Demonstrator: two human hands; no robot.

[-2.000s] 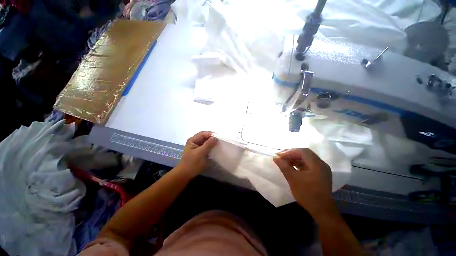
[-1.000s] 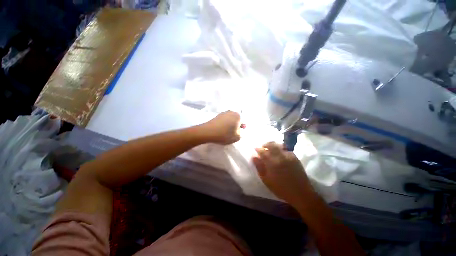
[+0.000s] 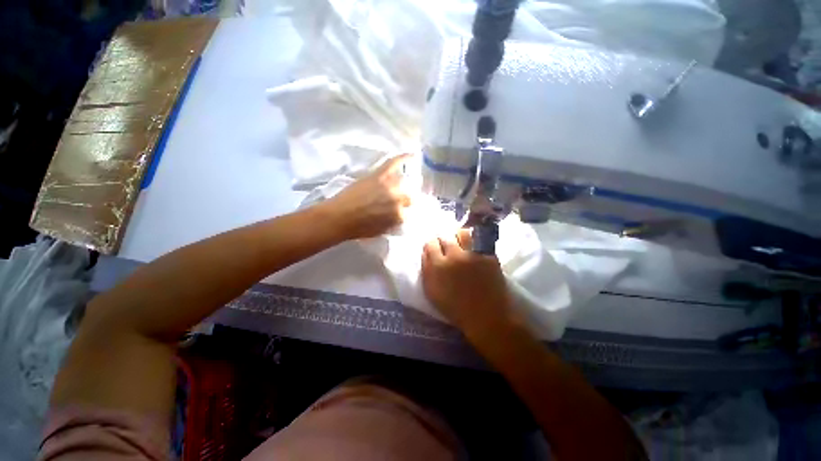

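A white garment piece (image 3: 333, 135) lies on the machine table (image 3: 236, 99) and runs under the left end of the white sewing machine (image 3: 576, 112). My left hand (image 3: 374, 200) is on the cloth just left of the needle area, its fingertips lost in the lamp glare. My right hand (image 3: 461, 277) is on the cloth in front of the presser foot, fingers bent and close to the metal parts. The glare hides the needle and whether the fingers pinch the cloth. More of the cloth is bunched to the right of my right hand.
A brown cardboard piece (image 3: 106, 126) with blue edging lies at the table's left end. A dark jointed stalk (image 3: 491, 45) stands above the machine head. A ruffled white bundle (image 3: 40, 302) is at the lower left, and a red basket (image 3: 209, 405) is below the table edge.
Both hands have moved from the table's front edge up to the needle area, taking the cloth along. They are now close together. The view has shifted, so the machine appears further left.
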